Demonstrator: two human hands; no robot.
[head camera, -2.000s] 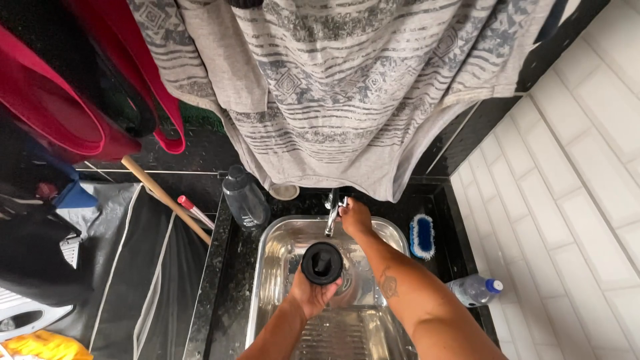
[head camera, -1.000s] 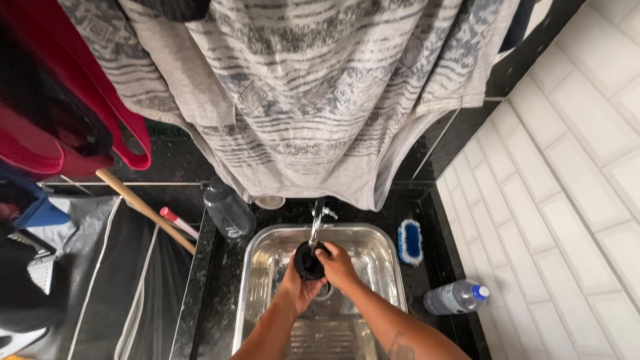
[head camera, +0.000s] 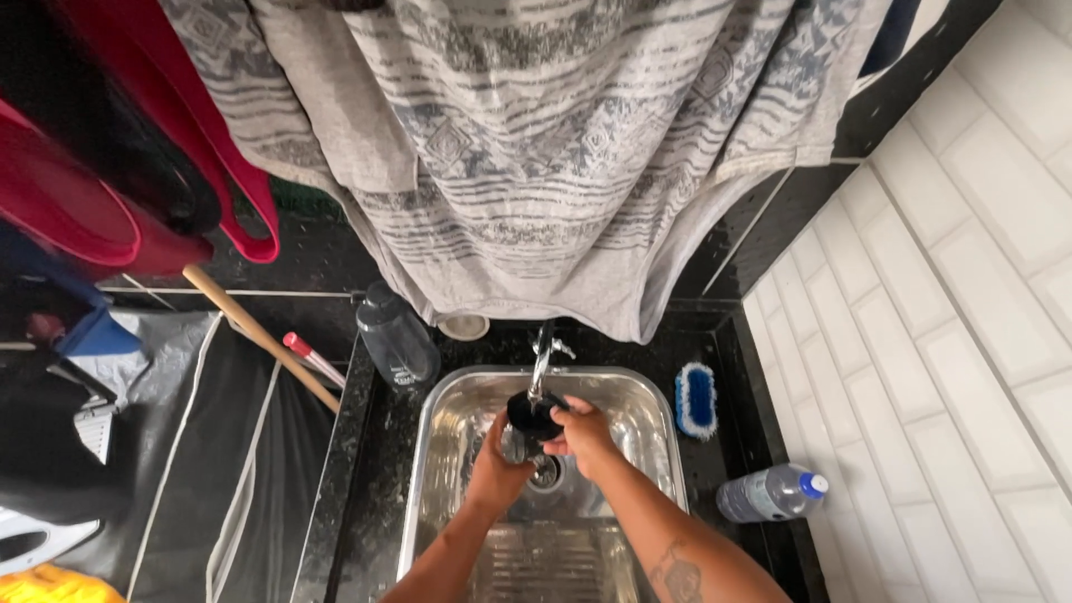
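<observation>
A round black cup-like piece (head camera: 534, 416) is between my two hands, right under the spout of a chrome faucet (head camera: 542, 360), over a stainless steel sink (head camera: 444, 419). Water seems to run from the spout into it. My left hand (head camera: 500, 473) grips its left side and lower part. My right hand (head camera: 584, 434) holds its right rim with thumb and fingers. The sink drain (head camera: 546, 473) shows just below the hands. How deep the black piece is cannot be seen.
Left of the sink stands a dark plastic bottle (head camera: 399, 339); to the right lie a blue scrub brush (head camera: 696, 400) and a clear bottle with a blue cap (head camera: 772, 492). A patterned grey shirt (head camera: 536, 167) hangs above the faucet. A wooden pole (head camera: 260, 337) leans at left.
My right hand has left the faucet handle, where it was two seconds ago, and now holds the black piece. The piece has moved up under the spout.
</observation>
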